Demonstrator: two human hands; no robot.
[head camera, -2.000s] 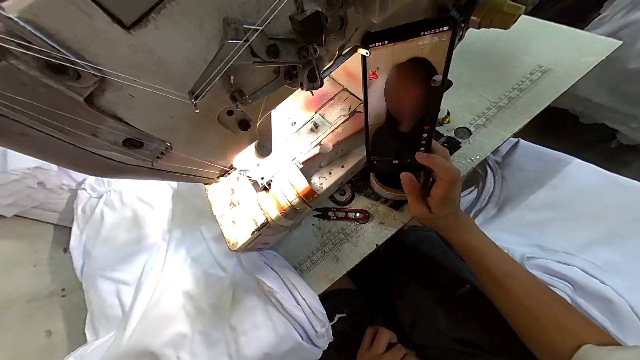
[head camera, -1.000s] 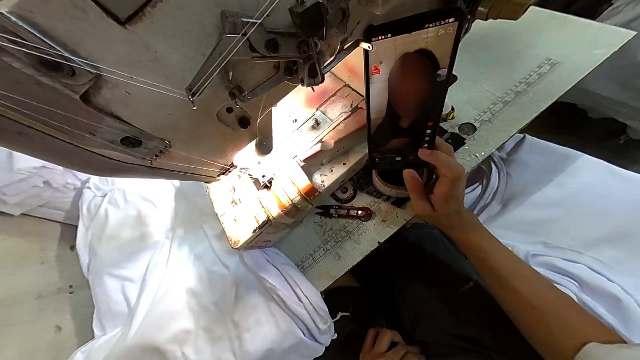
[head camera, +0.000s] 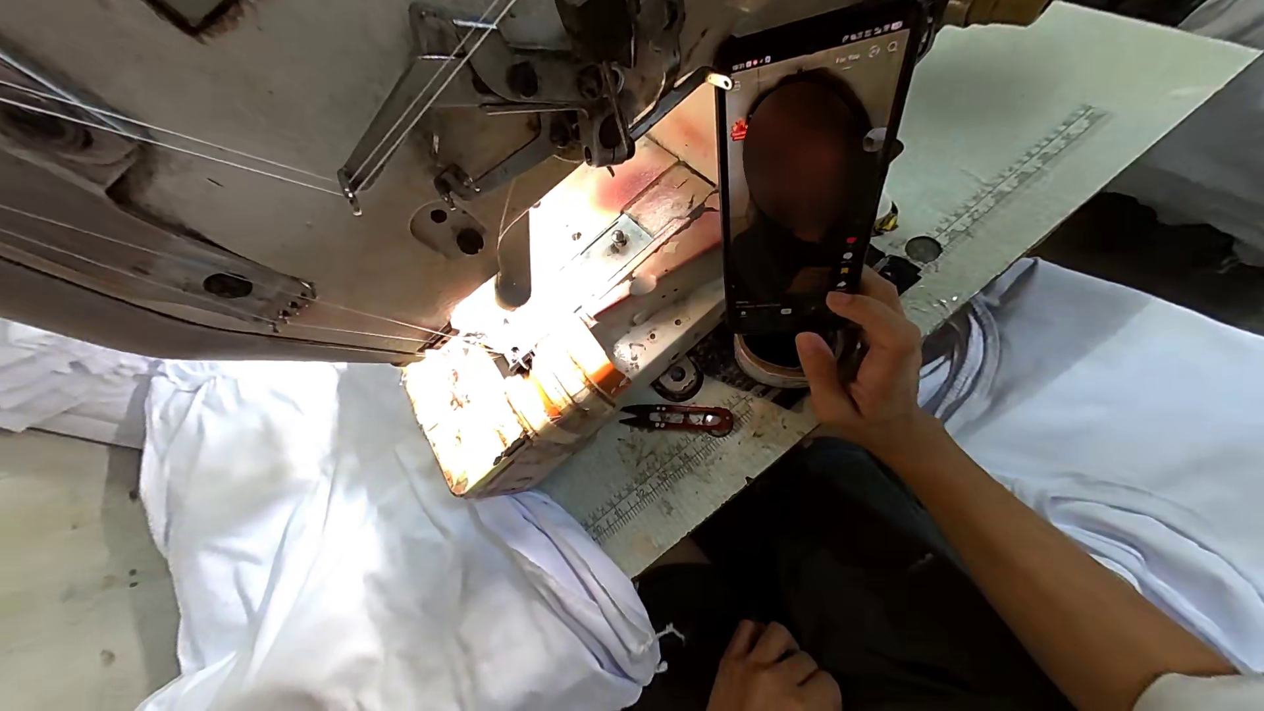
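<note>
My right hand (head camera: 869, 365) touches the lower right edge of an upright smartphone (head camera: 810, 178), thumb and a finger at its corner. The lit screen displays a video of a person. Below the phone is a round pale-rimmed object (head camera: 770, 370), partly hidden. Red-handled thread snips (head camera: 679, 419) lie on the machine table left of this hand. My left hand (head camera: 775, 671) rests low on my dark-clothed lap, its fingers curled; whether anything is inside cannot be told. The lamp-lit sewing machine bed (head camera: 523, 405) is left of the phone.
A threaded industrial sewing machine head (head camera: 247, 197) fills the upper left. White fabric (head camera: 346, 553) hangs around the bed's near end, and more white fabric (head camera: 1136, 425) lies at right. The metal table (head camera: 1007, 158) bears printed ruler scales. White cloth is stacked at far left.
The person pictured on the phone's screen has shifted and now appears larger. Both hands have stayed in about the same places.
</note>
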